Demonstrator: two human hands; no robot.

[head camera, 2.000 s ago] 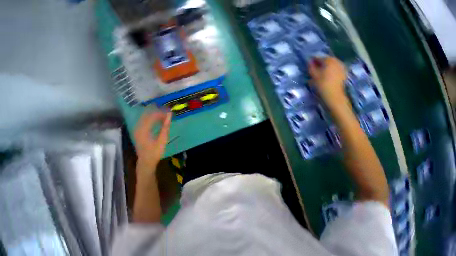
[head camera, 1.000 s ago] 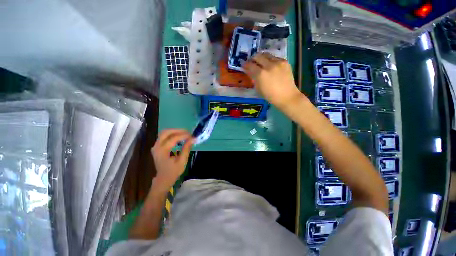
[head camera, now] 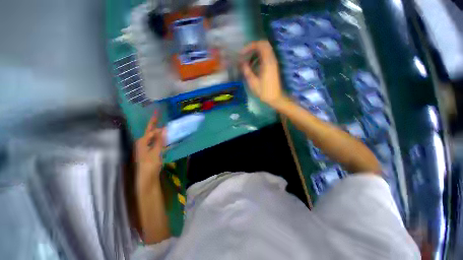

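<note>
The picture is blurred. A phone housing (head camera: 190, 38) lies in the orange fixture (head camera: 199, 69) on the metal base plate. My left hand (head camera: 151, 142) is in front of the blue control panel (head camera: 208, 101), at the left. Its fingers hold the near left end of a second pale housing (head camera: 185, 128), low over the green mat. My right hand (head camera: 261, 71) is right of the fixture, over the bench's right edge, touching neither the fixture nor the housing in it. Its fingers are curved and apart, and no item shows in them.
Rows of housings in clear trays (head camera: 307, 76) lie on the dark green worktable at the right. A dark grid sheet (head camera: 129, 78) lies left of the base plate. Stacked clear-grey trays (head camera: 84, 177) stand at the left. A small white square (head camera: 234, 117) lies on the mat.
My right hand has let go of the housing in the fixture and moved right. My left hand still has its housing, now lower and flatter. The view has tilted.
</note>
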